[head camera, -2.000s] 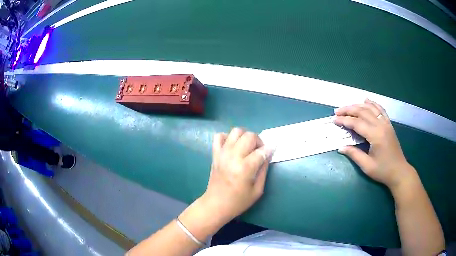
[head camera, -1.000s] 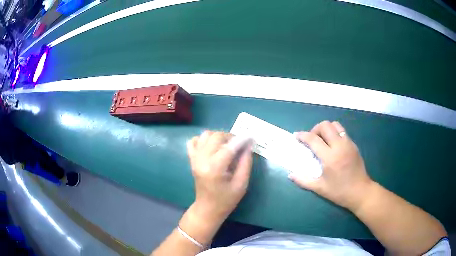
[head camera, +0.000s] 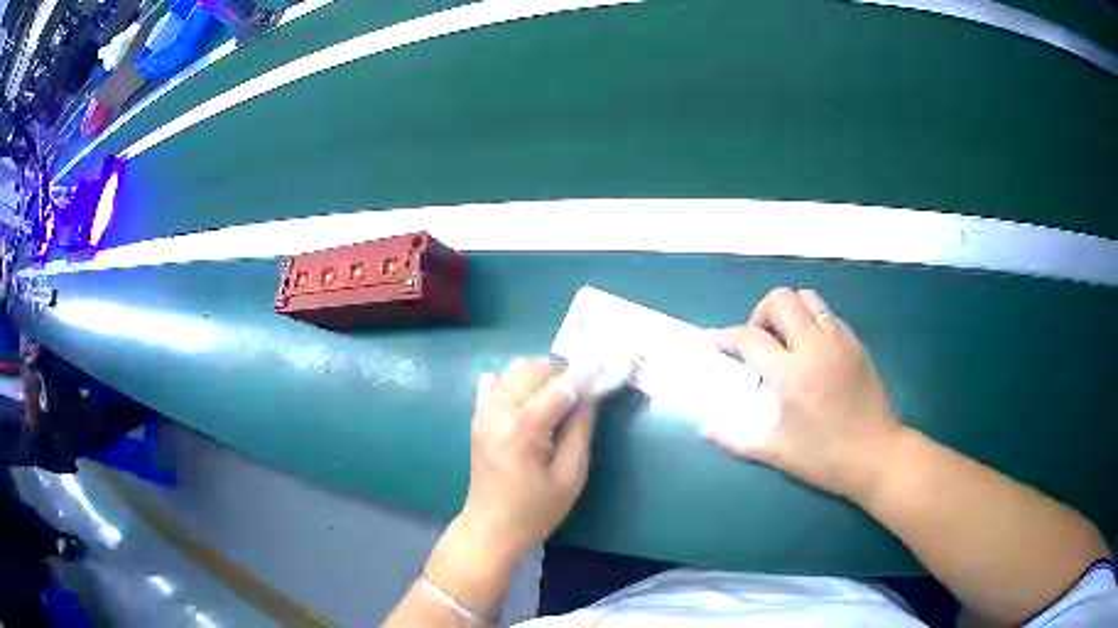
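A flat white plate (head camera: 668, 347) lies tilted on the green bench strip in front of me. My right hand (head camera: 815, 390) grips its right end, with fingers over the top and thumb at the near edge. My left hand (head camera: 530, 444) pinches a small white wad (head camera: 597, 375) against the near left part of the plate. The wad is a little blurred. A red-brown block (head camera: 356, 282) with several pale spots on its side sits alone on the bench, left of the plate and touching neither hand.
A white rail (head camera: 589, 227) runs behind the block and plate, with a green conveyor belt (head camera: 687, 117) beyond it. A lamp glows violet (head camera: 104, 202) at the far left. A blue bin (head camera: 182, 43) stands at the upper left. A person's arm shows at the left edge.
The plate was first held by its right end with its left end low; it has since turned so the left end points up and away. The view has shifted slightly, and the wad has moved across the plate.
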